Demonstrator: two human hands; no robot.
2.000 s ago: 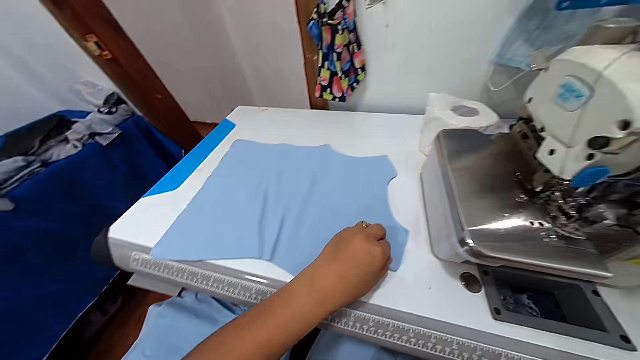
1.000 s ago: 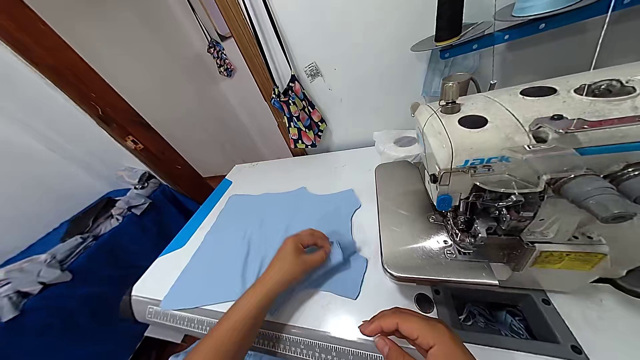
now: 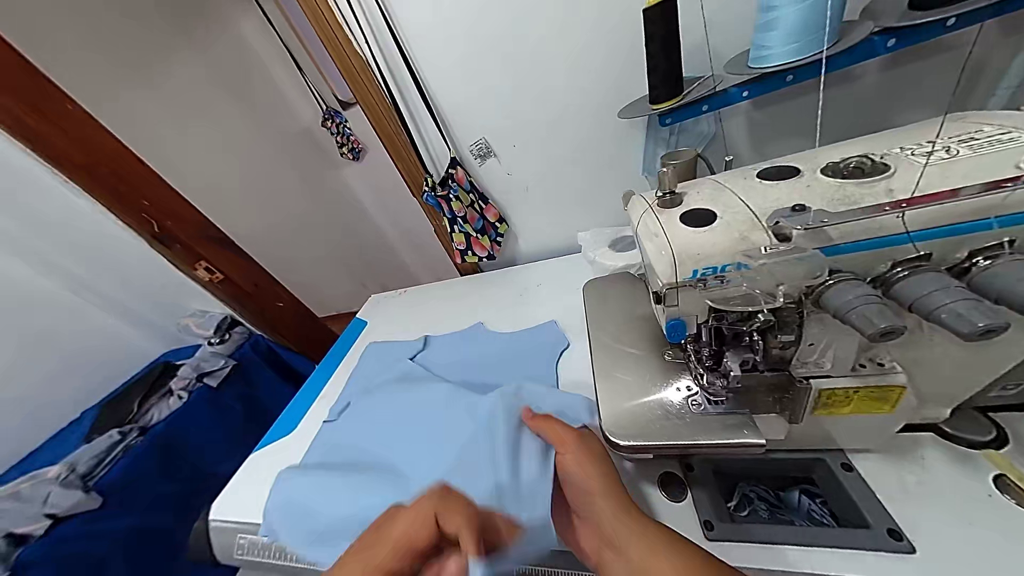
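Light blue fabric pieces (image 3: pixel 416 416) lie on the white table, an upper one partly lifted over another. My right hand (image 3: pixel 580 480) grips the upper piece near its right edge, thumb on top, just left of the overlock sewing machine's metal plate (image 3: pixel 664 360). Low in the view and blurred, my left hand (image 3: pixel 448 532) pinches the fabric's near edge. The fingertips of my left hand are partly hidden.
The overlock machine (image 3: pixel 800 240) stands at the right, a recessed tray (image 3: pixel 800 500) with scraps before it. Thread cones (image 3: pixel 796 32) sit on a rack above. A measuring tape (image 3: pixel 272 552) runs along the table's front edge. Blue cloth (image 3: pixel 176 448) with scraps hangs at the left.
My right hand has come in from the lower right and taken hold of the fabric. My left hand has moved toward the near edge. An upper piece now lies shifted over the one beneath.
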